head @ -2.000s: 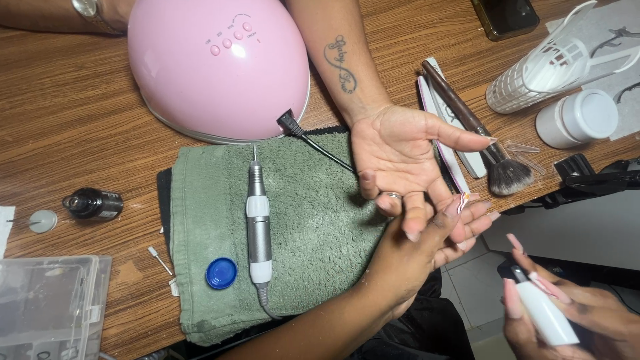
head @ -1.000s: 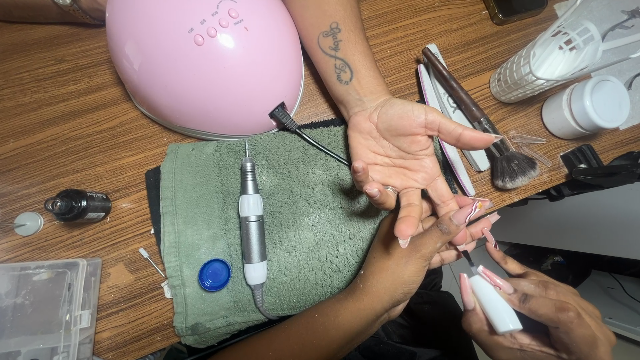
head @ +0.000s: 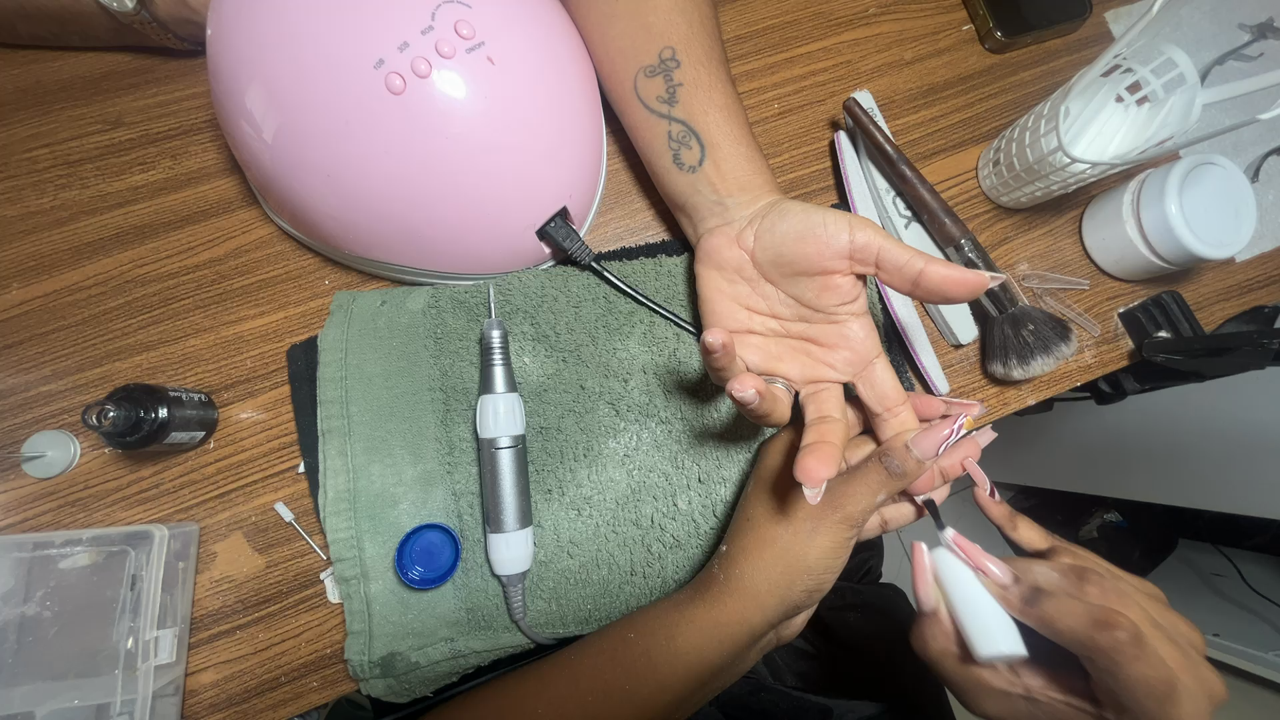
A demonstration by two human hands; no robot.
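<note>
My left hand (head: 815,510) holds a finger of another person's upturned hand (head: 785,290), which reaches in from the top with its palm showing. At the lower right, my right hand (head: 1080,620) grips the white cap of a nail polish brush (head: 975,605). The brush's dark bristles are at the fingertip held by my left hand; whether they touch the nail I cannot tell. Under the hands lies a green towel (head: 620,430), with a silver and white electric nail drill (head: 507,480) and a blue lid (head: 428,555) on it.
A pink nail lamp (head: 400,150) with a black plug stands behind the towel. A dark bottle (head: 150,417) and a clear plastic case (head: 80,610) are at left. Nail files (head: 890,270), a makeup brush (head: 930,200), a white basket (head: 1080,140) and a white jar (head: 1165,215) are at right.
My right hand has brought the polish brush in from the right to the held finger, and its bristles now point at the fingertip. My left hand keeps its hold.
</note>
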